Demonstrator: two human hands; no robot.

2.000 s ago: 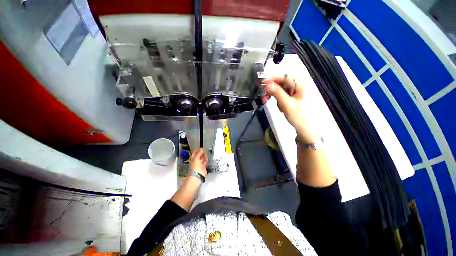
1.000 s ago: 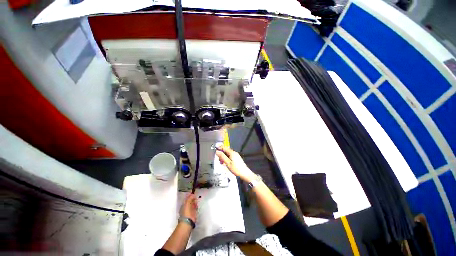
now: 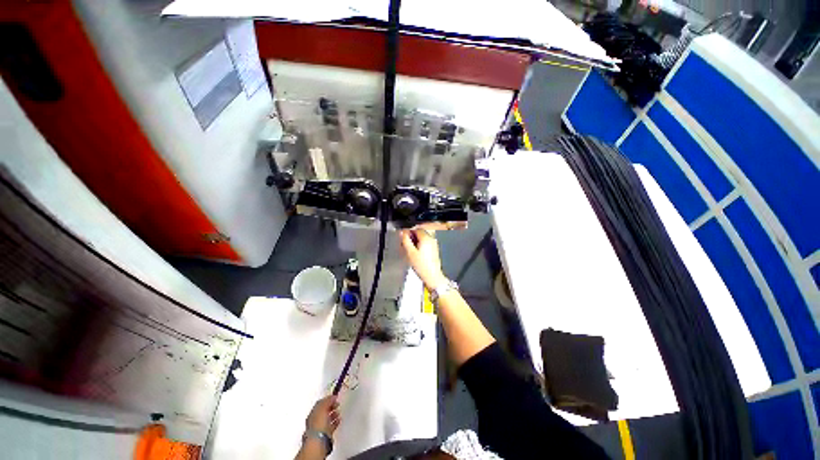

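Observation:
A long thin black strap [image 3: 369, 305] runs down over the front of the edge-painting machine [image 3: 450, 56], between the two inking rollers [image 3: 405, 203], and curves down to my left hand. My left hand [image 3: 323, 419], low in the view, is closed on the strap's lower end. My right hand [image 3: 419, 248] is raised just below the right roller, beside the strap. Its fingers are bent, and whether they hold a small tool is too small to tell.
A thick strap stack [image 3: 647, 278] and a dark brown square piece [image 3: 576, 370] lie on the white table [image 3: 575, 260] at right. A white bucket [image 3: 314, 289] and blue-capped bottle [image 3: 350, 292] stand below the machine. The pale oven [image 3: 117, 332] is at left.
My left hand has moved down, with more strap below the rollers. My right hand has moved from the machine's right side to below the rollers. The view has shifted.

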